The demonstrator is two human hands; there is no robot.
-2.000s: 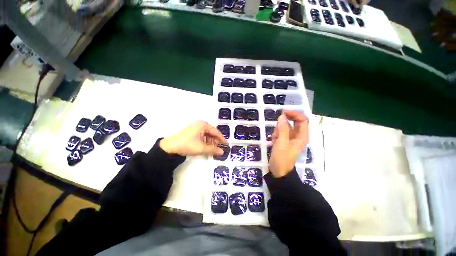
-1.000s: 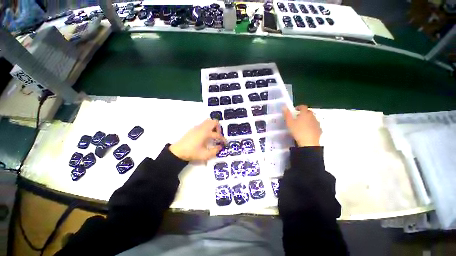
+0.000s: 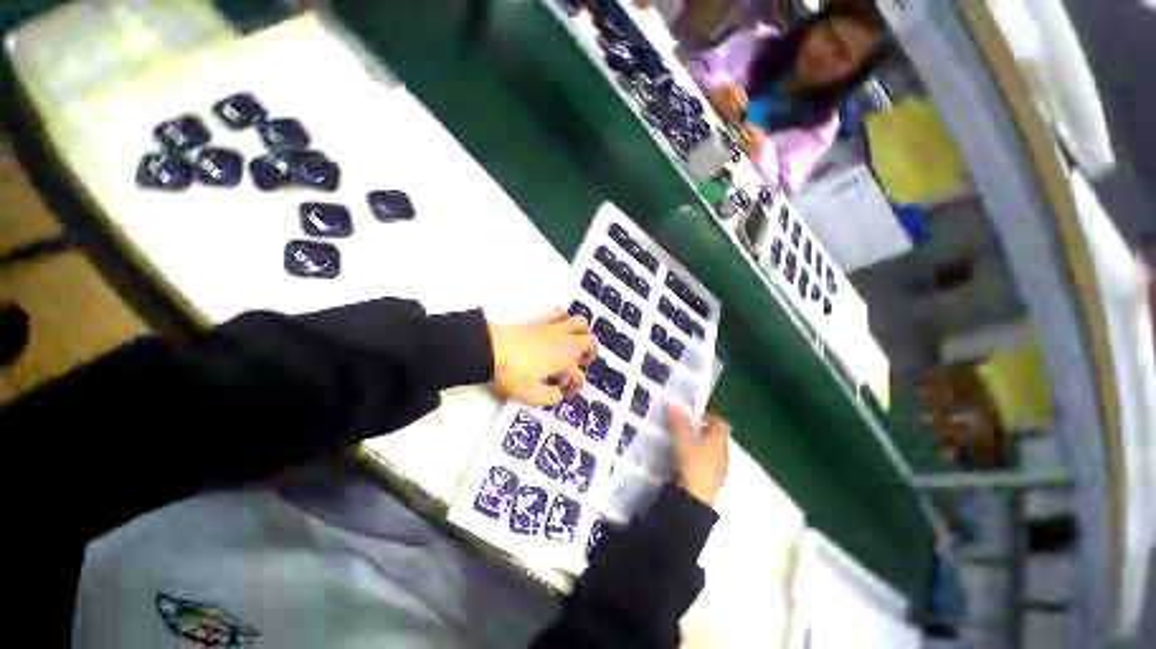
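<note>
A white tray lies tilted across the bench, with glossy black units in two columns of pockets. A translucent film sheet covers part of the right column. My left hand is over the left column, fingers curled down among the units; its fingertips' contact is hidden. My right hand is at the tray's right edge by the film, thumb and fingers near the sheet; a grip on it is not clear. Several loose black units lie on the white paper at the upper left.
A green conveyor strip runs diagonally behind the tray. Across it are another tray of dark units, piled dark parts and a person in pink. White stacked trays are at the lower right.
The camera view has rotated, tilting the bench. My left hand has moved up the left column. My right hand has moved down the tray's right side, and the film's upper part lies lower.
</note>
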